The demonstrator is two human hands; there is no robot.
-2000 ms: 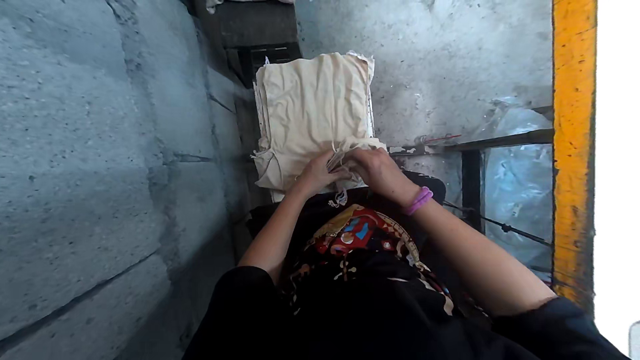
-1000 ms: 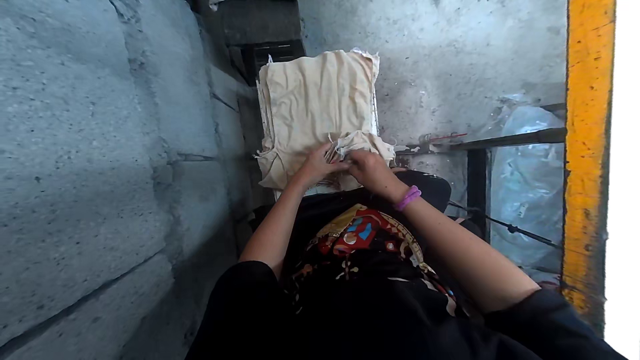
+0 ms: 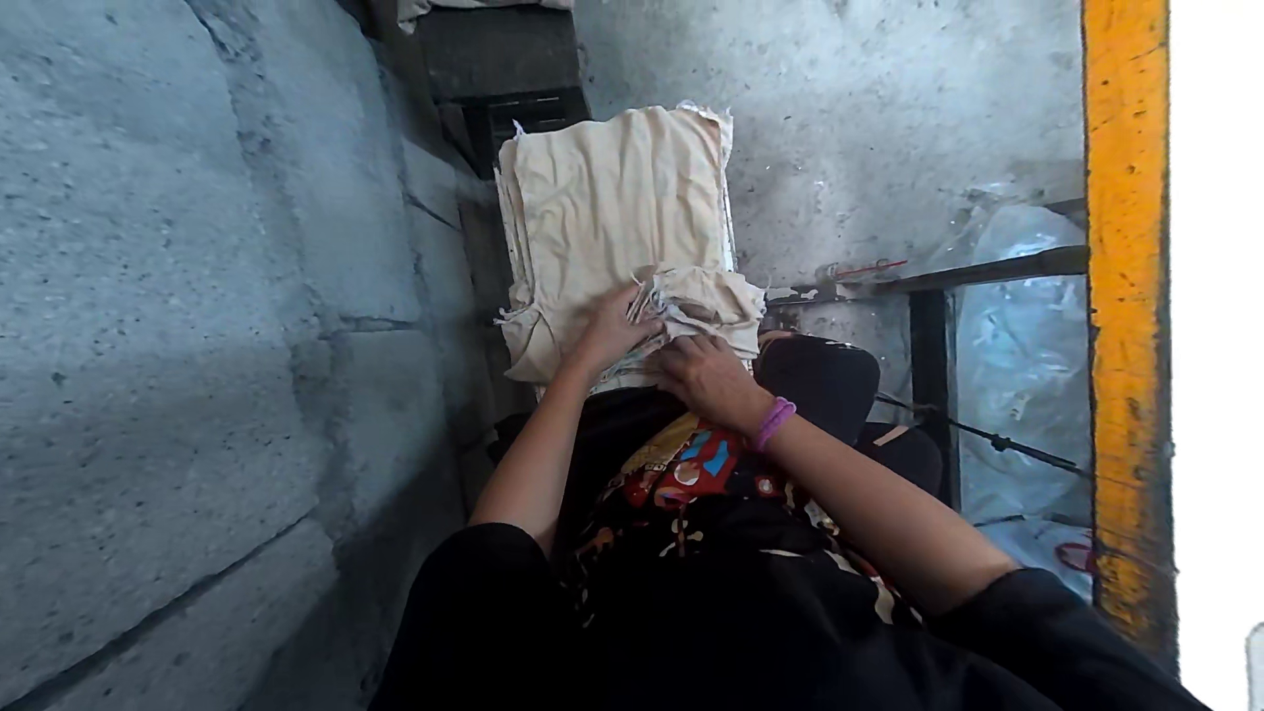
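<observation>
A stack of cream cloth pieces (image 3: 622, 197) with frayed edges lies in front of my body. At its near end a bunched, folded part of the cloth (image 3: 726, 301) rises under my fingers. My left hand (image 3: 614, 331) grips the frayed edges of this bunch, thumb and fingers around them. My right hand (image 3: 703, 373), with a purple band on the wrist, lies at the near side of the bunch with bent fingers; its fingertips are partly hidden, so its hold cannot be told.
A concrete block wall (image 3: 197, 296) runs along the left. Beyond the stack stands a dark box or stool (image 3: 504, 59). To the right are a dark metal bar (image 3: 987, 272), clear plastic sheeting (image 3: 1017, 355) and a worn yellow post (image 3: 1131, 296).
The bunched cloth at the near end is spread wider to the right than two seconds ago. My right hand has moved toward my body, a little away from my left hand.
</observation>
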